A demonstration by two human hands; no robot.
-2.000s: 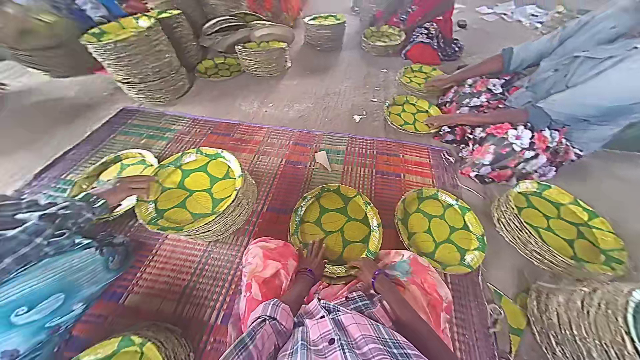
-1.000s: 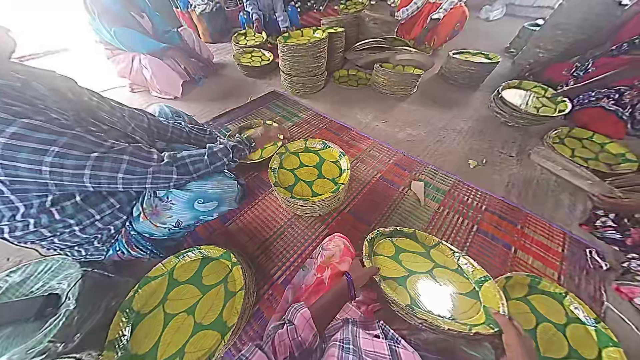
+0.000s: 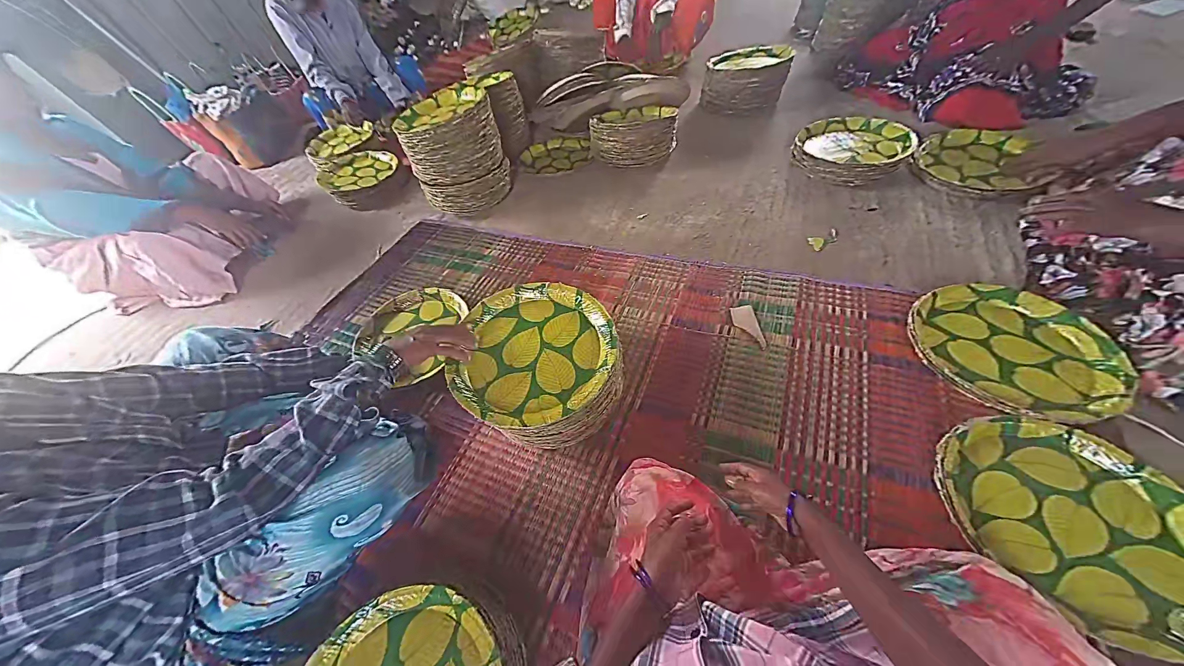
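Note:
My left hand rests over the pink and red patterned cloth on my lap, with no plate in it. My right hand hangs just past my knee over the woven mat, fingers apart and holding nothing. Round leaf-print plates in green and yellow lie about. One plate is at the right edge of the mat, and another is nearer, to the right of my right hand. A tall stack of plates stands on the mat ahead to the left. At the bottom lies another stack, partly cut off.
A co-worker's hand at the left touches a plate beside the tall stack. A scrap of paper lies on the mat. Further stacks stand on the floor beyond. Several people sit around, one arm reaching in from the right.
A second ago both my hands were at a leaf-print plate before me; now they are off it, and plates lie to my right. The view has swung about.

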